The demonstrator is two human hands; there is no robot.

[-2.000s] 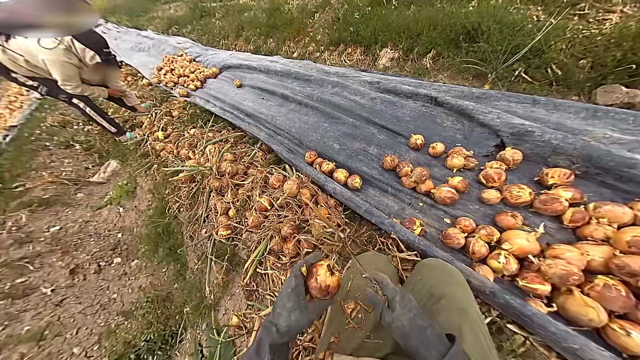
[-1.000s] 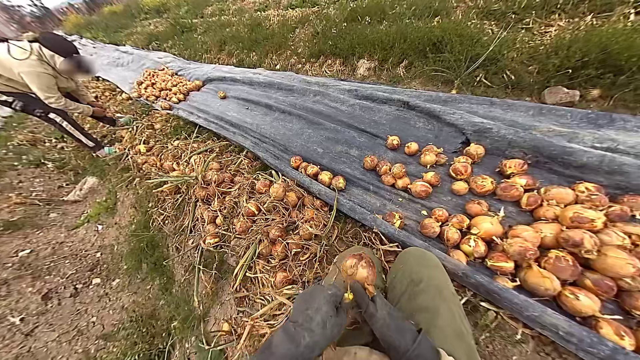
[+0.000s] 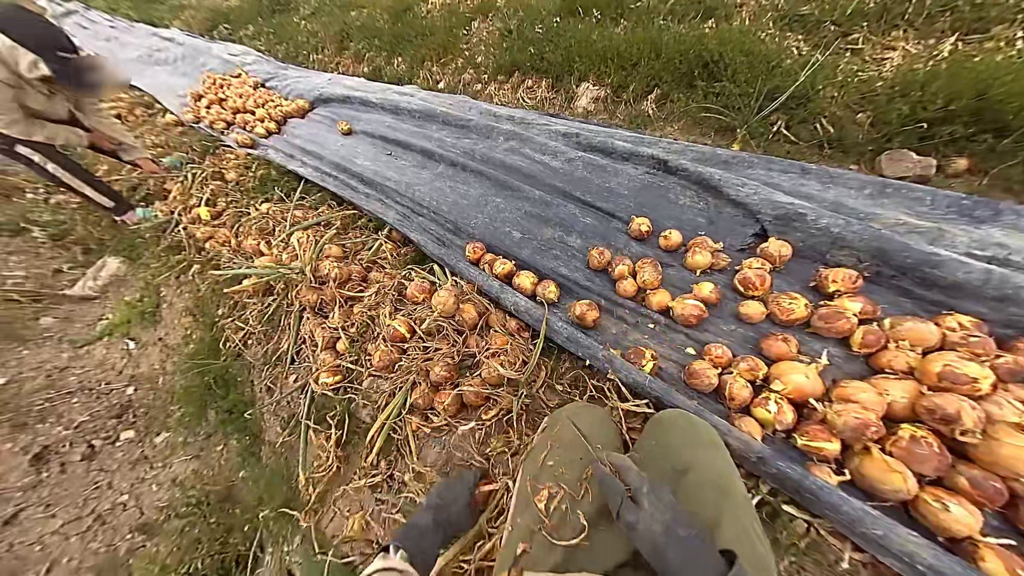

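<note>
My left hand [image 3: 448, 508], in a dark grey glove, is low among the onions with dry tops [image 3: 444, 372], left of my knees. Its fingers touch a reddish-orange thing, perhaps an onion, mostly hidden; the grip is unclear. Over my right thigh, my gloved right hand [image 3: 652, 512] is blurred, its fingers apart and no onion seen in it. Trimmed onions [image 3: 880, 472] lie heaped on the dark fabric sheet [image 3: 512, 184] at right. A short row of onions [image 3: 524, 282] and a single onion [image 3: 584, 314] rest near the sheet's near edge. Dry scraps lie on my trousers.
Another person [image 3: 48, 104] bends at the upper left, a hand reaching to the onion tops. Beside them a pile of onions [image 3: 240, 104] sits on the sheet. A stone [image 3: 906, 165] lies in grass beyond it. Bare soil [image 3: 88, 416] runs along the left.
A second ago both my hands were together at an onion above my lap. They have moved apart, the left down to the onion tops. One more onion lies on the sheet near the short row.
</note>
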